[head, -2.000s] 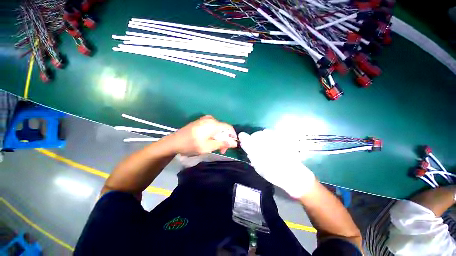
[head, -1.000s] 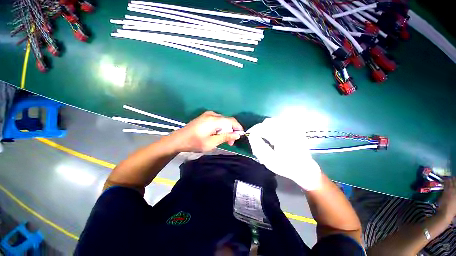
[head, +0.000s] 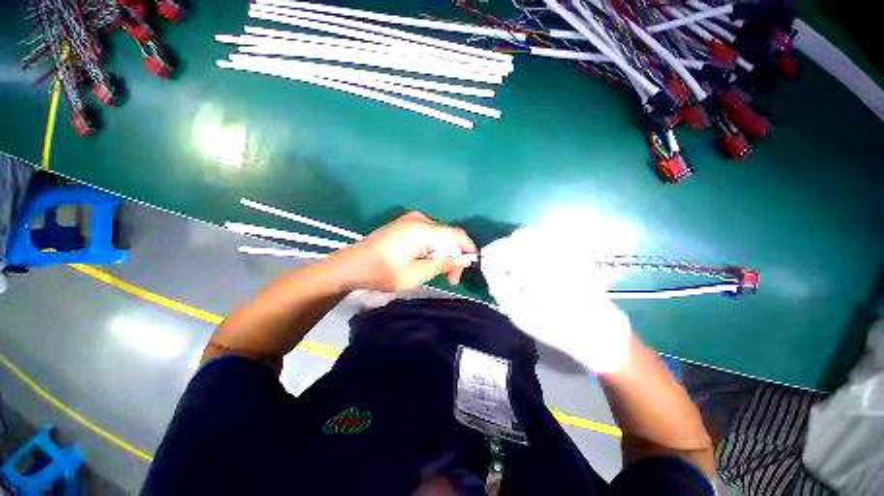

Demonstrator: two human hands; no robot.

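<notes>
My bare left hand (head: 417, 257) pinches the end of a white sleeving tube. Several white tubes (head: 291, 237) stick out to the left behind this hand. My gloved right hand (head: 554, 291) is closed on the wires of a harness. The harness leads (head: 669, 263) run out to the right of the glove, with one white tube (head: 674, 292) along them, and end in a red connector (head: 746, 281). The fingertips of both hands nearly meet; the glove is overexposed and hides the wires inside it.
A row of white tubes (head: 368, 60) lies at the back. A pile of sleeved harnesses (head: 669, 77) with red ends is at back right. Thin-wired harnesses (head: 73, 68) lie at far left. Another person's light sleeve (head: 853, 426) is at the right edge. A blue stool (head: 68, 228) stands left.
Both hands stay close together; the glove and the harness have shifted slightly right. At the right edge, the other person's bare forearm and the red-ended harnesses have gone from view.
</notes>
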